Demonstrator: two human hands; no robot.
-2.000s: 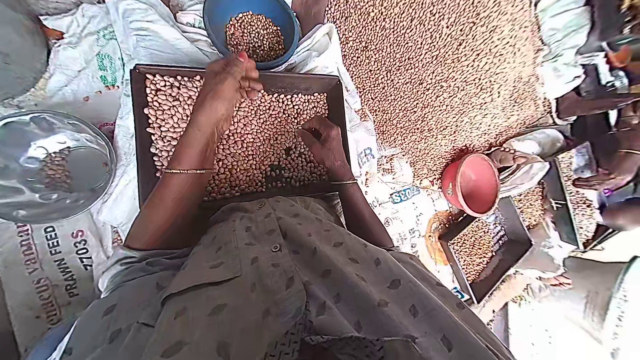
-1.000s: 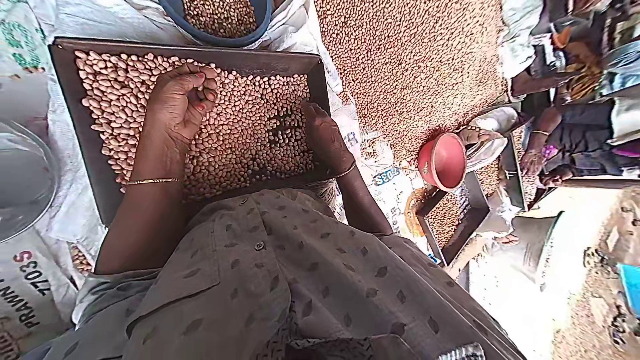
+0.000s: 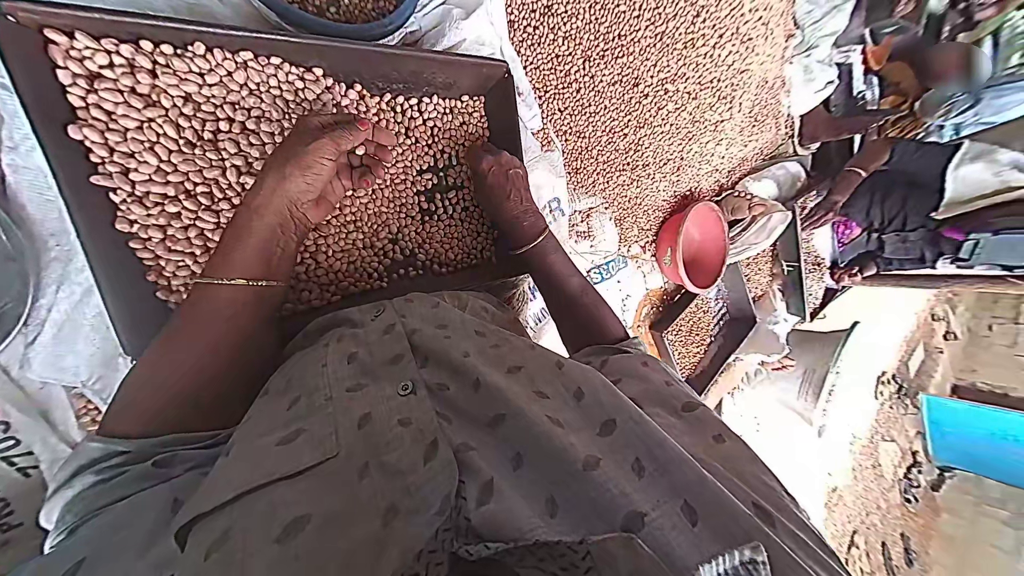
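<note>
A dark rectangular tray (image 3: 448, 70) lies across my lap, spread with shelled peanuts (image 3: 192, 120). Over the middle of the tray is my left hand (image 3: 328, 164), palm partly turned up, fingers curled, with what looks like a peanut or two between thumb and fingers. My right hand (image 3: 504, 188) rests at the tray's right side, its fingertips down among the peanuts; whether they grip any is hidden. Beside its fingers the dark tray floor shows through the peanuts. A blue bowl (image 3: 352, 30) holding darker peanuts stands just beyond the tray's far edge.
A large spread of peanuts (image 3: 648, 88) covers the ground at the upper right. A red bowl (image 3: 693, 246) stands near another dark tray (image 3: 732, 340). Co-workers' hands and arms (image 3: 840, 192) are at the right. A metal basin (image 3: 12, 280) is cut off at the left edge.
My left hand has come back from beside the blue bowl to over the tray's middle. My right hand stays at the tray's right side. The view has shifted to the right.
</note>
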